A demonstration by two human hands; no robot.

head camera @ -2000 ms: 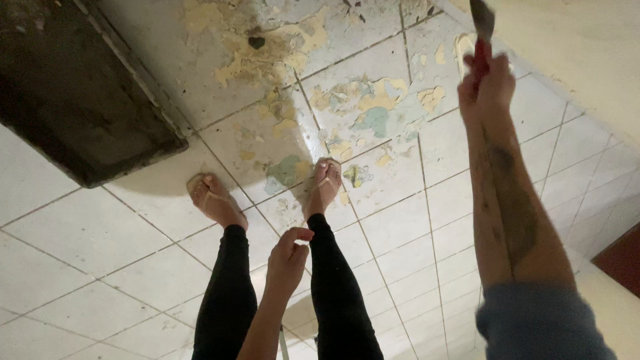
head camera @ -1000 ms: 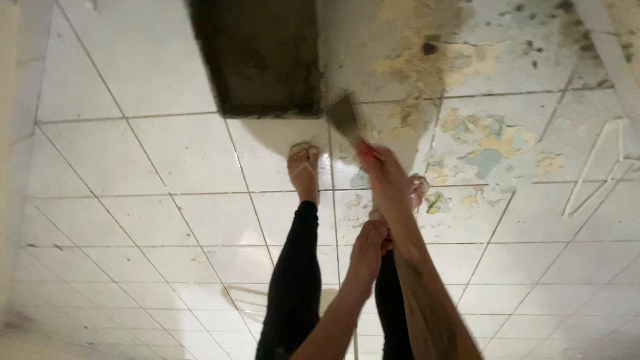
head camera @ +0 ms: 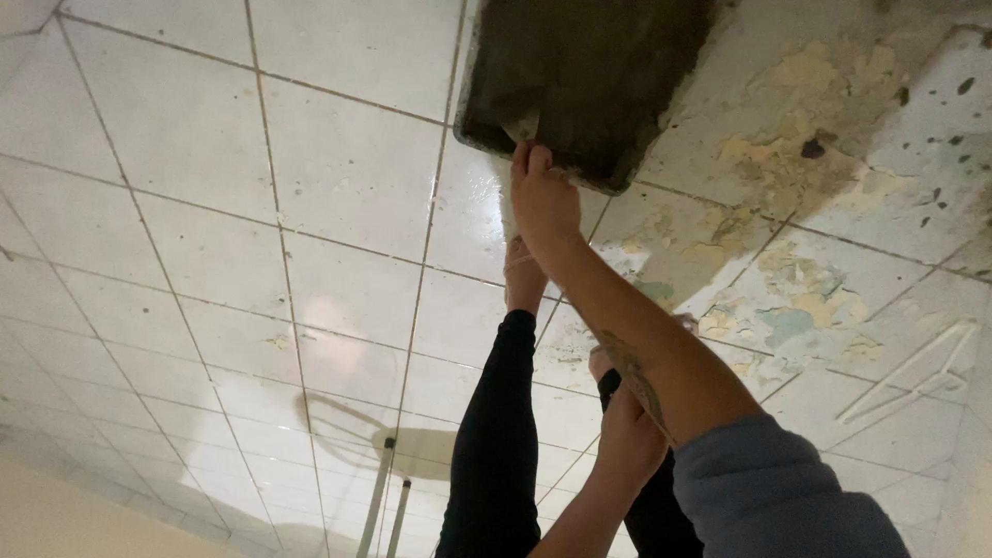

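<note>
My right hand (head camera: 545, 190) grips a scraper at the near end of a dark rectangular tray (head camera: 620, 180). The scraper's metal blade (head camera: 521, 124) reaches over the rim into the tray; its handle is hidden in my fist. Dark, wet-looking material (head camera: 589, 70) fills much of the tray. My left hand (head camera: 632, 434) is beneath my right forearm, near my knee or shin; its fingers are partly hidden, so whether it holds anything cannot be told. A grey-brown smear (head camera: 632, 368) marks the forearm.
White floor tiles (head camera: 349, 170) surround my feet in sandals. Flaked paint pieces (head camera: 790, 322) and dark spots lie to the right of the tray. A white hanger-like wire object (head camera: 907, 372) rests at the far right. Two metal legs (head camera: 380, 496) of a stool or chair stand at the bottom.
My right hand with the scraper was raised at the upper right, then came down near my left hand, and is now at the tray. The view has swung considerably.
</note>
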